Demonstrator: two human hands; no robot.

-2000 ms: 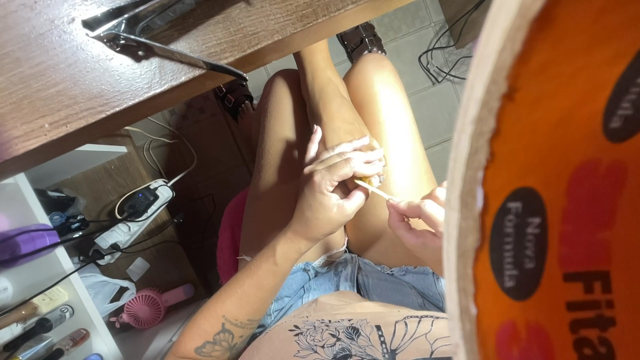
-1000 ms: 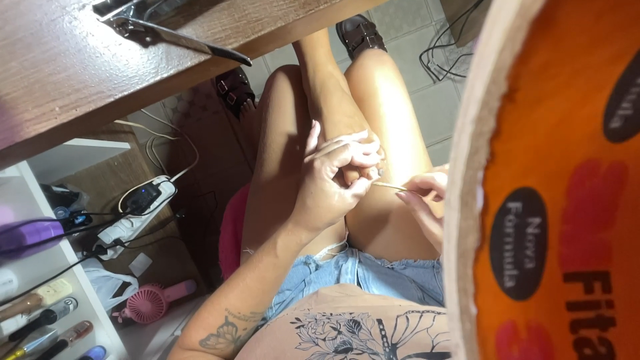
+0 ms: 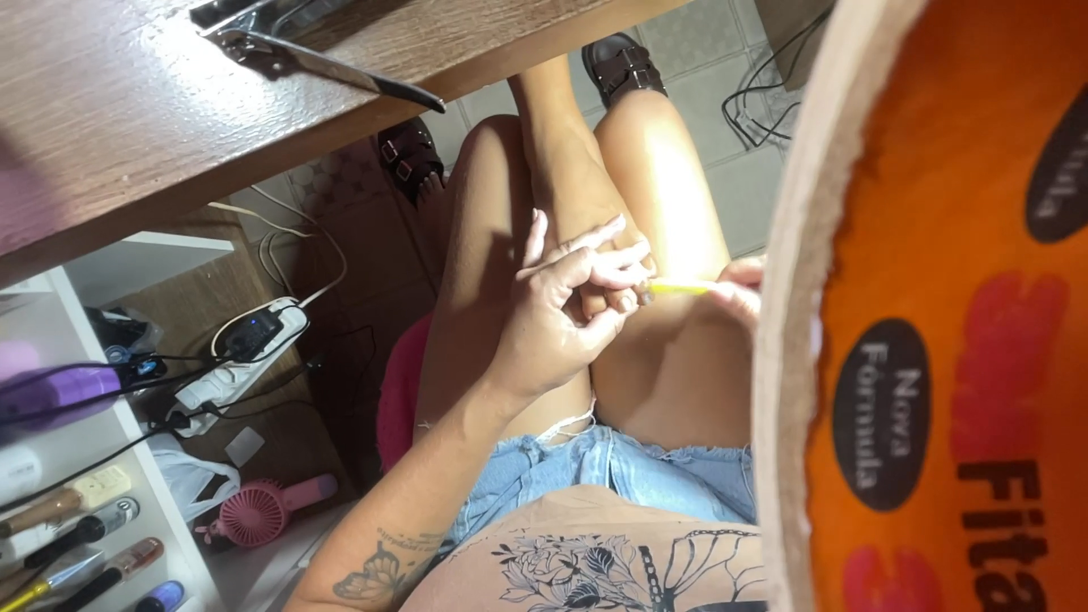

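Observation:
Another person's bare foot [image 3: 582, 183] rests over my thighs, its toes toward me. My left hand [image 3: 561, 297] is wrapped over the toes, fingers and thumb gripping them. From the right, my right hand [image 3: 741, 289] pinches a thin yellow stick [image 3: 682, 289] between finger and thumb; its far end meets a toe at the edge of my left hand. Part of my right hand is hidden behind the large orange roll of tape in front. I cannot tell what kind of tool the stick is.
The tape roll [image 3: 952, 527] fills the right side. A wooden tabletop [image 3: 280, 153] with a metal clamp-like piece [image 3: 323, 68] crosses the upper left. Lower left are a white shelf [image 3: 127, 425] with bottles, a power strip [image 3: 246, 357] with cables, and a pink handheld fan [image 3: 255, 512].
The stick in my right hand has shifted and now lies nearly level against a toe. My left hand stays around the toes, with its fingers a little more spread.

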